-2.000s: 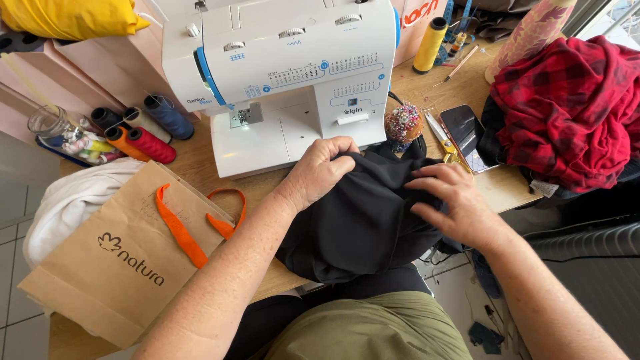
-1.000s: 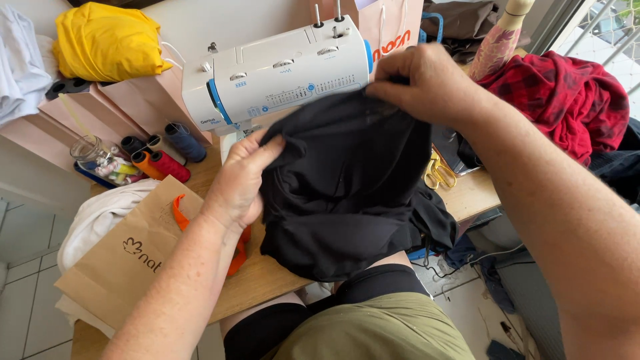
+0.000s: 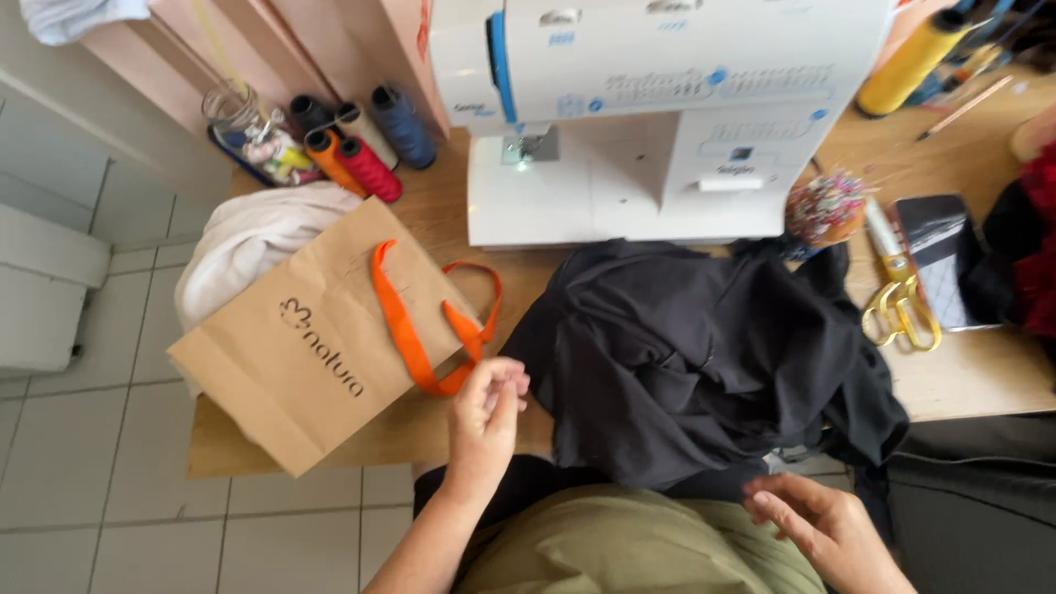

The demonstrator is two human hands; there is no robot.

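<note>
A black cloth garment [image 3: 660,355] lies bunched on the wooden table in front of a white sewing machine [image 3: 627,181], its lower edge hanging toward my lap. Just left of the cloth, beside the orange ribbon handle [image 3: 400,322] of a brown paper bag [image 3: 322,346], is my left hand [image 3: 487,412], fingers curled loosely with nothing visible in them. My right hand [image 3: 800,520] hovers below the cloth's lower right part, near my body, its fingers bent and apart, holding nothing.
Gold-handled scissors [image 3: 901,309], a phone [image 3: 945,260] and a pincushion [image 3: 827,206] full of pins are at the right. Thread spools [image 3: 363,169], a glass jar [image 3: 235,111] and a white cloth [image 3: 256,239] stand left. A yellow thread cone [image 3: 912,62] is at the back right.
Both hands have let go of the black garment, which they held raised a second ago. It now lies on the table, and my hands have drawn back toward my body.
</note>
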